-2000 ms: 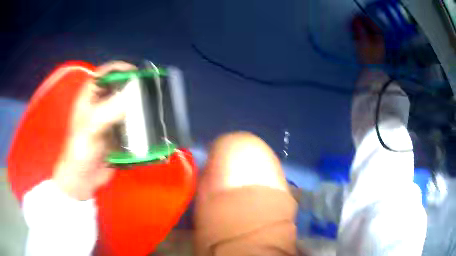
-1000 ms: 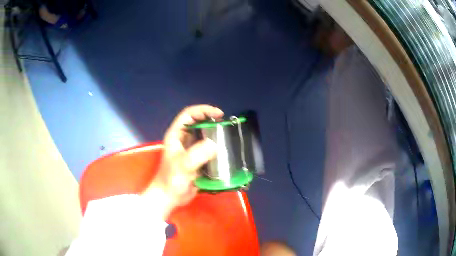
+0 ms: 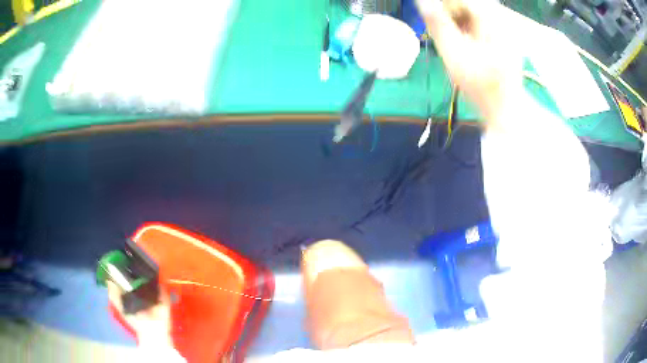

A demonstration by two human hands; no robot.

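My left hand (image 3: 145, 319) is at the lower left, blurred, shut on a green-edged spool (image 3: 135, 282) with a dark side. A thin bright strand runs right from near the spool, across the red stool (image 3: 195, 266). My right hand (image 3: 479, 60) is over the green-topped bench at the top, beside a blue thing (image 3: 413, 15) that the upper edge cuts off. Its fingertips are blurred and partly cut off, so its hold is unclear. A round white thing (image 3: 386, 46) lies left of it, with a dark grey pointed piece (image 3: 356, 106) below.
A large white translucent package (image 3: 145, 53) lies on the bench at left. White sheets (image 3: 567, 71) lie at right. Cables hang over the bench edge. A blue stool (image 3: 454, 273) is at the lower right. A bare knee (image 3: 351, 294) is at the bottom centre.
The view has turned to the bench. The spool and my left hand have moved to the lower left of the picture. My right hand now shows over the bench.
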